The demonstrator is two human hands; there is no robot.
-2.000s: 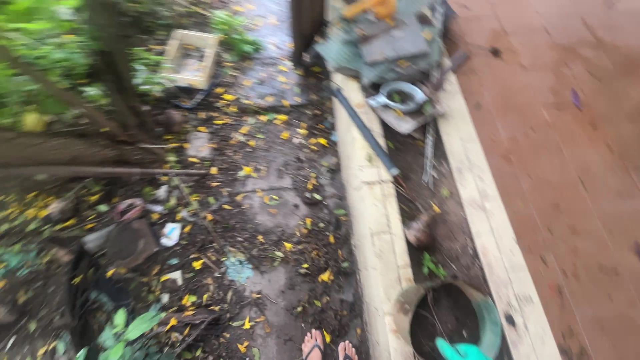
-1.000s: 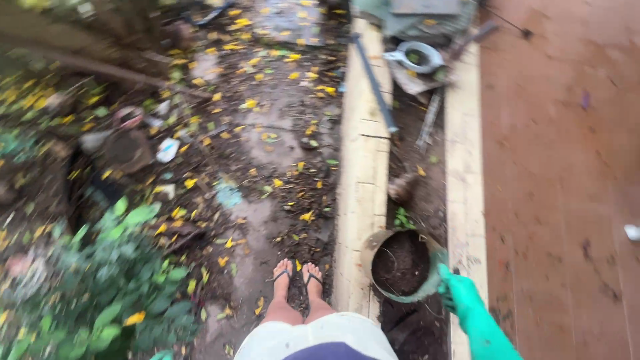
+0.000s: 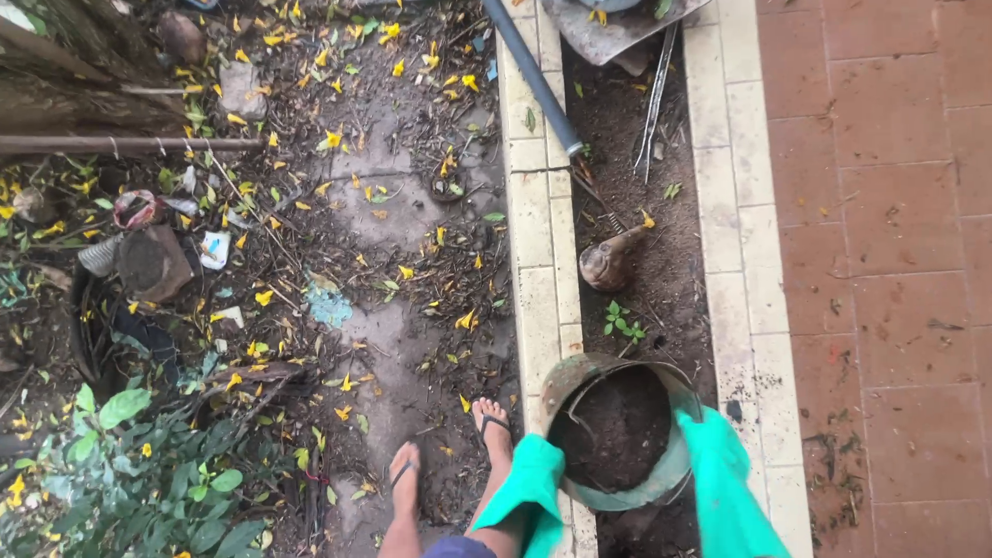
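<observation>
A worn round bucket (image 3: 673,469) with dark soil inside is over the narrow soil bed, between two tiled edges. My left hand (image 3: 535,473), in a green rubber glove, is at the bucket's left side; its fingers are hidden, so its grip cannot be told. My right hand (image 3: 701,438), gloved alike, is closed on the bucket's right rim. A thin wire handle (image 3: 577,403) lies against the bucket's inner left side. Just beyond the bucket grow small green seedlings (image 3: 622,324), with a brown bulb-shaped object (image 3: 608,263) farther along the bed.
A dark pipe (image 3: 535,77) lies across the left tiled edge (image 3: 535,232). A metal strip (image 3: 657,105) leans in the bed. Red floor tiles (image 3: 907,271) lie to the right. Wet ground with yellow flowers, a leafy shrub (image 3: 147,473) and debris is at left.
My left hand, not seen a second ago, is now at the bucket's left side. My right hand remains at the bucket's right rim. The feet, side by side before, now stand apart.
</observation>
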